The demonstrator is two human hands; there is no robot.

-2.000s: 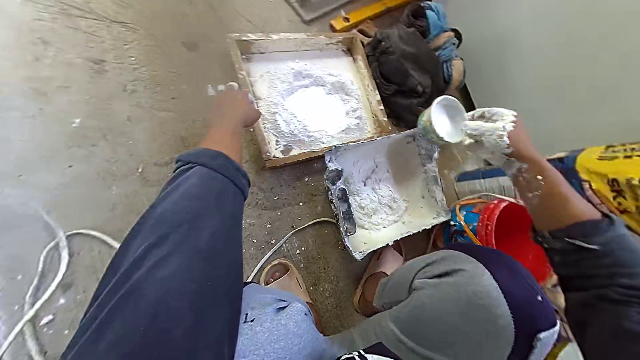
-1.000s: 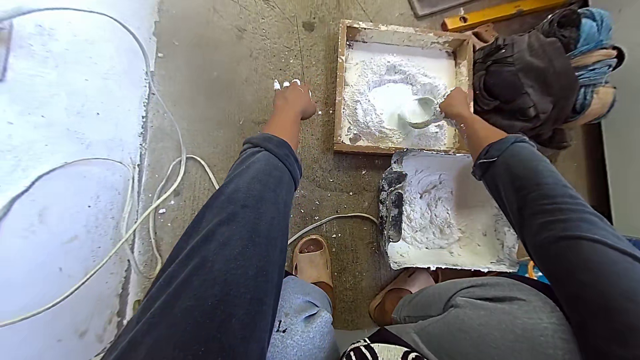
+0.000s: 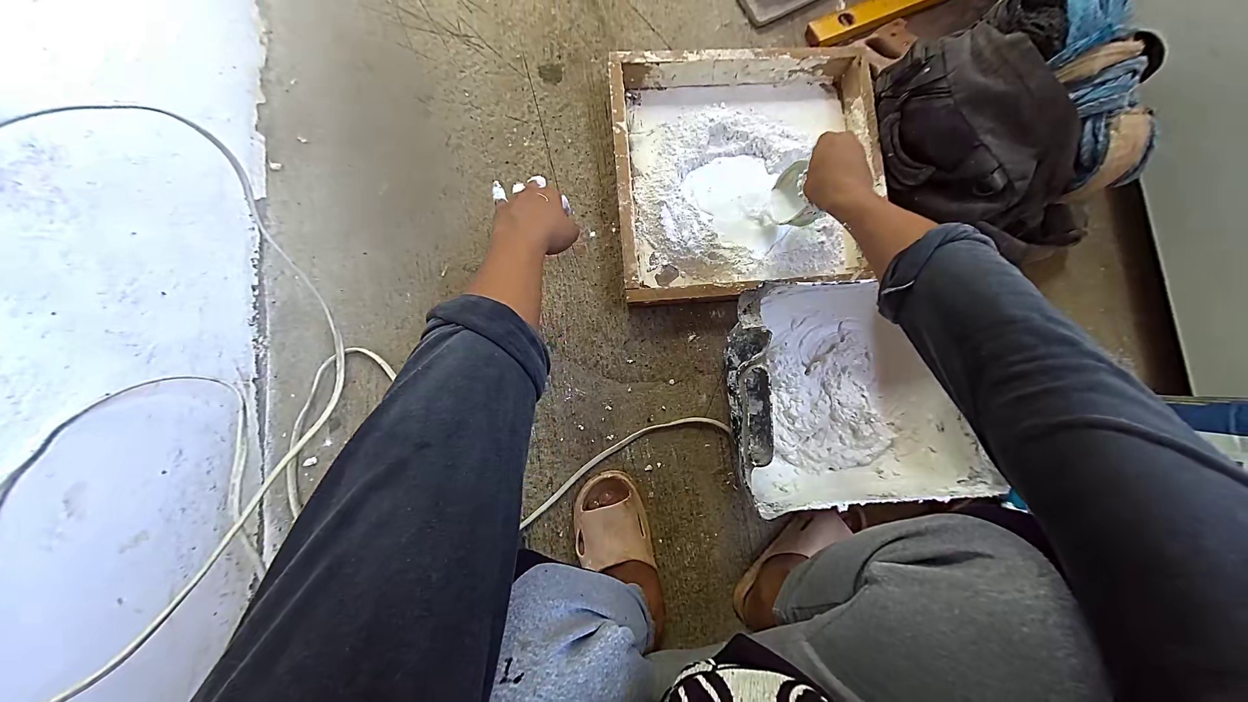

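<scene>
My right hand (image 3: 838, 175) is closed around a small pale cup (image 3: 792, 195), tilted low over the wet white middle of the powder (image 3: 726, 200) in a square wooden box (image 3: 622, 175). The part of the cup in my grip is hidden. My left hand (image 3: 534, 219) hovers over the floor left of the box, holding nothing, with white paste on its fingertips. Directly below the box sits a plastic tray (image 3: 751, 409) with thick white paste (image 3: 834, 390) in it; my right sleeve covers part of its right side.
A black bag (image 3: 975, 127) and blue cloth (image 3: 1111, 88) lie right of the box. Behind them are a yellow spirit level (image 3: 868, 18) and a wooden handle (image 3: 889, 41). White cables (image 3: 336, 361) loop across the floor at left. My sandalled feet (image 3: 614, 526) are below the tray.
My right hand has moved with the cup from above the tray's right corner to inside the wooden box. My left hand stays left of the box. The view has shifted.
</scene>
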